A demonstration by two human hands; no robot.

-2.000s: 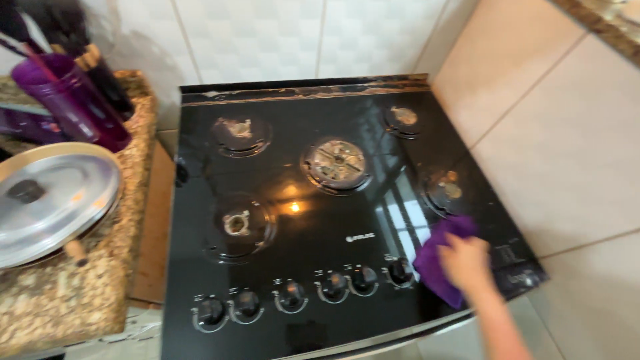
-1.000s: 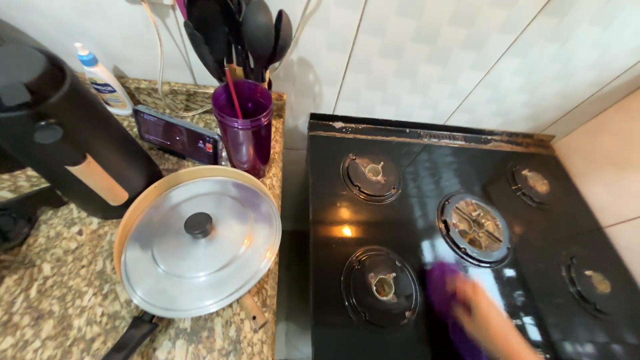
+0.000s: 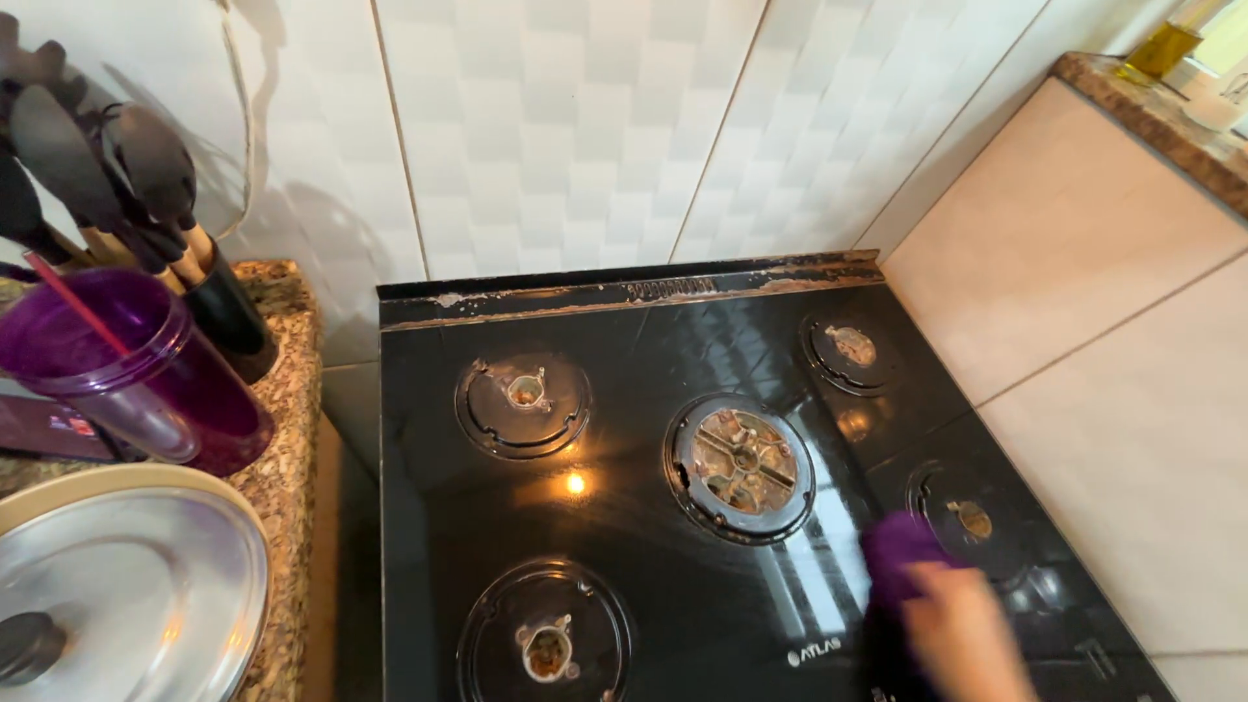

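My right hand (image 3: 960,624) holds a purple cloth (image 3: 902,565) against the black Atlas cooktop (image 3: 712,624), between the central burner base (image 3: 746,463) and the front right burner base (image 3: 972,520). Hand and cloth are blurred by motion. The burner spots have no grates or caps on them; the central one is brown and stained. Rust and worn paint mark the cooktop's rear ledge (image 3: 624,292). My left hand is not visible.
To the left, a granite counter (image 3: 288,429) holds a lidded pan (image 3: 127,585), a purple plastic cup (image 3: 146,380), a phone (image 3: 58,424) and black kitchen utensils (image 3: 146,161). A tiled wall (image 3: 585,127) stands behind, and a granite ledge (image 3: 1160,127) lies at upper right.
My right hand and the purple cloth have moved from the cooktop's front right corner to beside the central burner, then to the right of it. The view has swung left and partly back.
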